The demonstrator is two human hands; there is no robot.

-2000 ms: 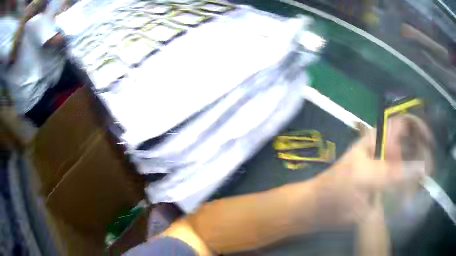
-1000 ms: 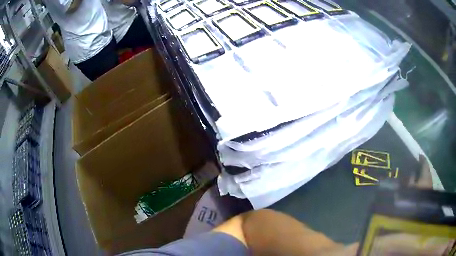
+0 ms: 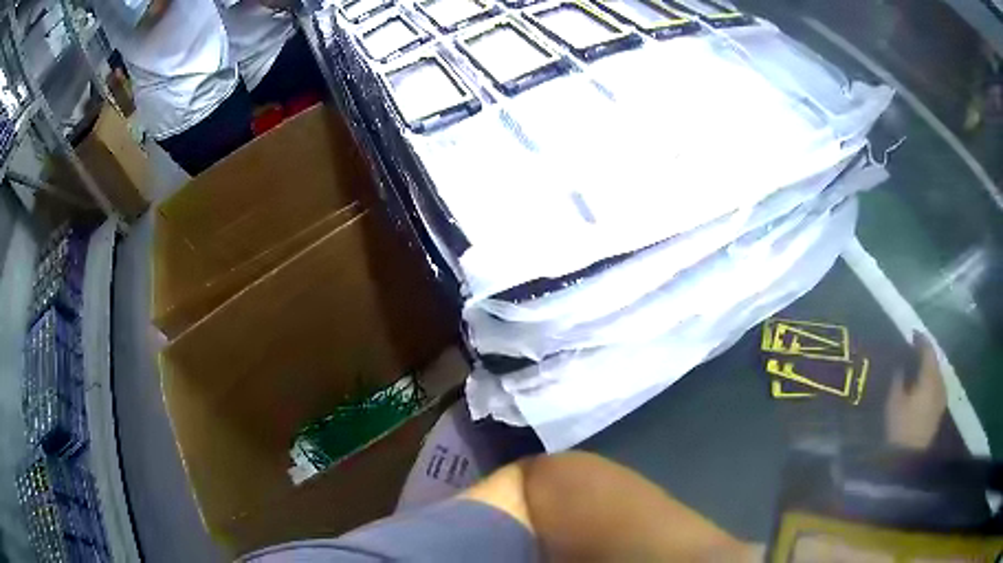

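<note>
A black frame with a yellow inner outline [image 3: 885, 500] is large and blurred at the bottom right, cut off by the picture's edge. My left forearm [image 3: 627, 508] reaches toward it from the bottom; my left hand is hidden or out of the picture, so its grip cannot be seen. Blurred skin of a hand [image 3: 918, 405] shows just beyond the frame; I cannot tell which hand it is or whether it touches the frame. Several overlapping yellow-edged frames [image 3: 812, 357] lie on the dark bench [image 3: 671, 423].
White sheets [image 3: 660, 143] are piled on the left of the bench, with rows of open frames [image 3: 511, 55] on top. An open carton [image 3: 258, 264] with green material stands at left. A white rail [image 3: 885, 291] borders the green conveyor. People stand at upper left; stacked dark trays [image 3: 55, 374] at far left.
Since two seconds ago the view has swung left and steadied. The frame, then upright and edge-on in my hands, is now low at the bottom right, slightly lower than one second ago.
</note>
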